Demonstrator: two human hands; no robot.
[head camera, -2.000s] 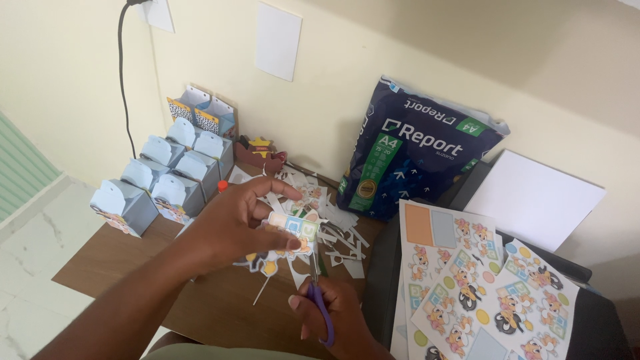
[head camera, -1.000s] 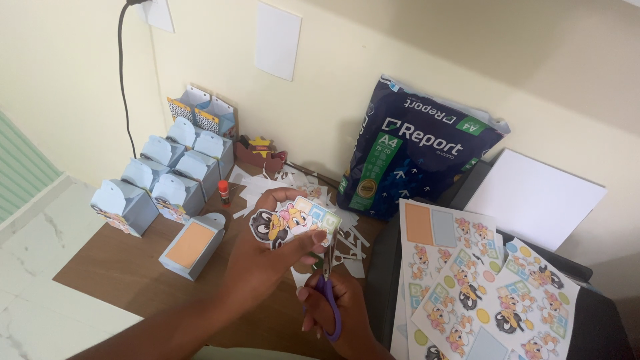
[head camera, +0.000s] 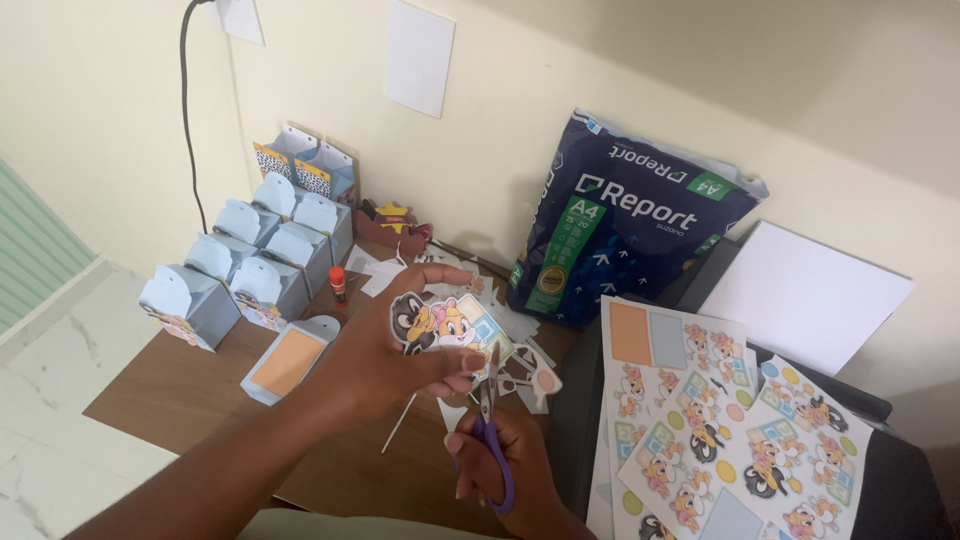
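Observation:
Between the thumb and fingers of my left hand (head camera: 390, 360) is a printed paper cutout (head camera: 454, 324) of cartoon characters with letter blocks. My right hand (head camera: 510, 465) is closed on the purple handles of a pair of scissors (head camera: 489, 420). The scissor blades point up at the cutout's lower right edge; whether they touch it or overlap it is hard to tell. A small scrap with a pink circle (head camera: 546, 379) is just right of the blades. Behind the cutout, white paper offcuts (head camera: 382, 276) cover part of the wooden table (head camera: 330, 476).
Light blue paper boxes (head camera: 210, 307) stand in rows at the left, one with an orange panel (head camera: 283, 363) lying nearer. A glue stick (head camera: 338, 286) stands beside them. At the right are a Report paper pack (head camera: 630, 217), white sheets (head camera: 806, 296) and printed sheets (head camera: 739, 450) on a black device.
My left hand has turned the cutout, so the dark duck character shows at its upper left. The box with the orange panel, hidden two seconds ago, is in sight. The scissors stay in my right hand.

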